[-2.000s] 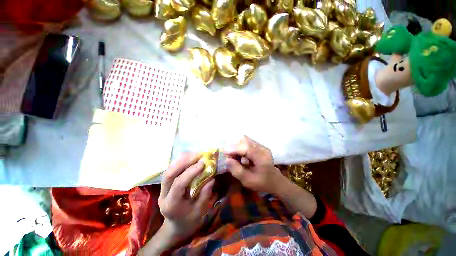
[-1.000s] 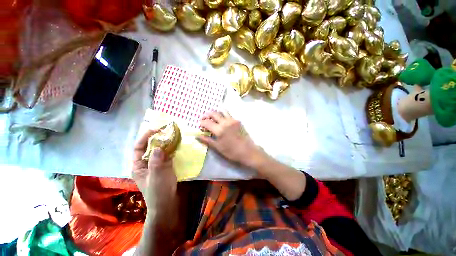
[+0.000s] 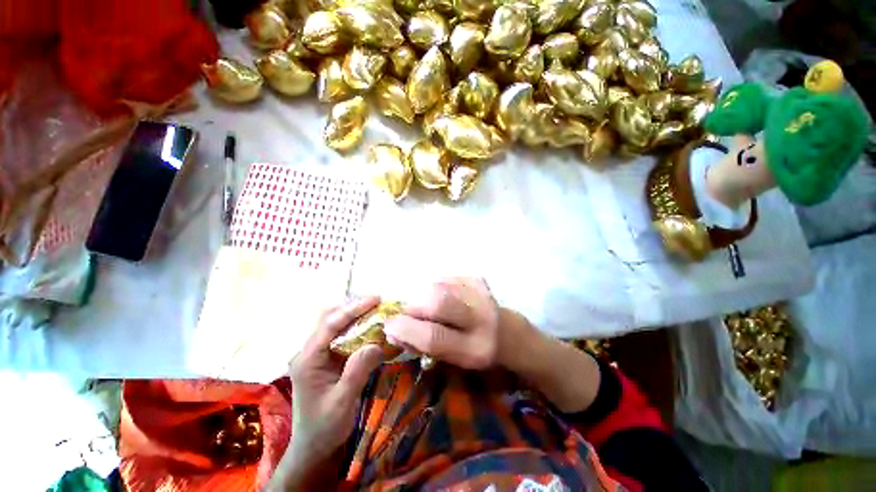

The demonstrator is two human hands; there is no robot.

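Note:
A shiny gold stuffed ingot (image 3: 367, 330) is held between my two hands at the table's front edge. My left hand (image 3: 331, 370) grips it from the left and below, thumb at its near side. My right hand (image 3: 451, 325) pinches at its right end, fingers bent together. A small shiny bit shows just under my right fingertips; I cannot tell what it is. The sheet with rows of red marks (image 3: 296, 213) lies beyond my left hand, with pale yellow paper (image 3: 255, 312) on its near side.
Heaped gold ingots (image 3: 466, 136) lie along the far side. A phone (image 3: 144, 190) and pen (image 3: 229, 183) are left. A green-hatted plush figure (image 3: 735, 173) is right. Below are a red bag (image 3: 154, 432) and a white sack (image 3: 696, 375) holding small gold pieces.
My right hand has left the marked sheet and come back to the ingot. My left hand has brought the ingot nearer my lap. Both hands now meet at it.

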